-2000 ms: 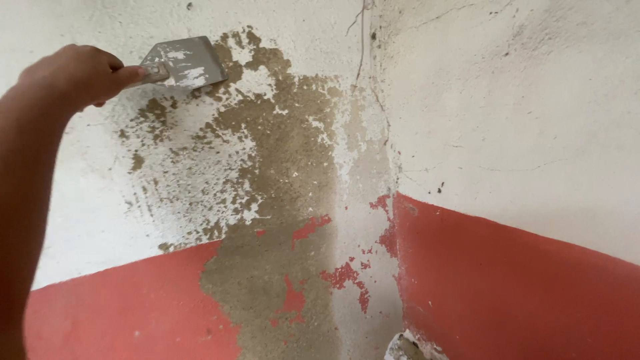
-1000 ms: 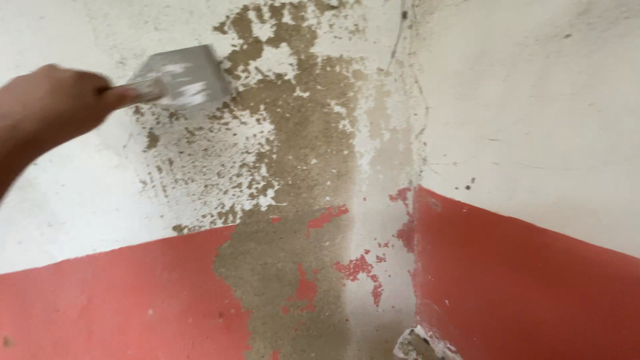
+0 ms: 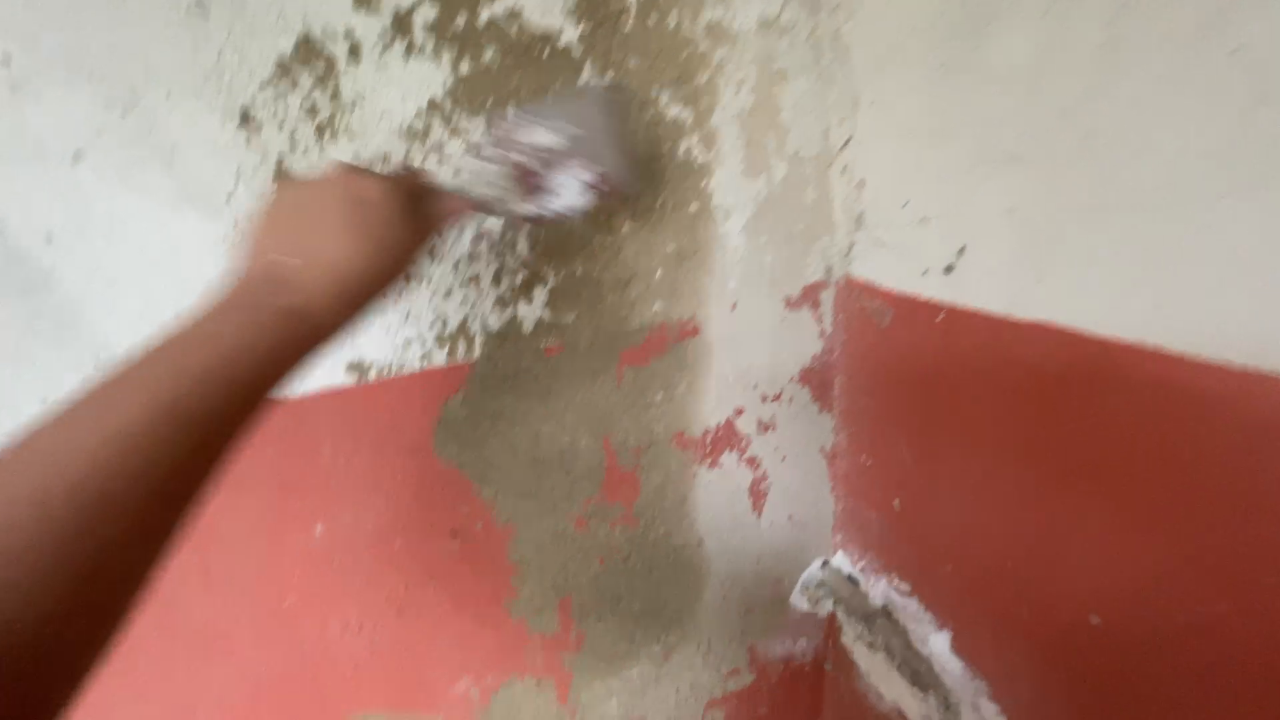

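Note:
My left hand [image 3: 340, 235] reaches in from the left edge, blurred by motion, its fingers closed around the handle of a wide scraper or putty knife [image 3: 575, 150]. White residue marks the grey blade, which lies over a bare brown patch [image 3: 620, 270] of the wall. Around that patch are flaking remnants of white paint, with red paint [image 3: 360, 500] lower down. A pale smooth strip [image 3: 765, 350] runs vertically between the patch and the wall's corner. Whether the blade's edge touches the wall cannot be told. My right hand is out of view.
The adjoining wall [image 3: 1060, 170] on the right is white above and red below, with small dark marks near the corner. A narrow, rough piece with a white crusted edge [image 3: 900, 640] juts up at the corner's bottom; what it is cannot be told.
My left hand and the scraper have moved right across the wall, from the patch's left edge onto the brown area. The view has tilted downward.

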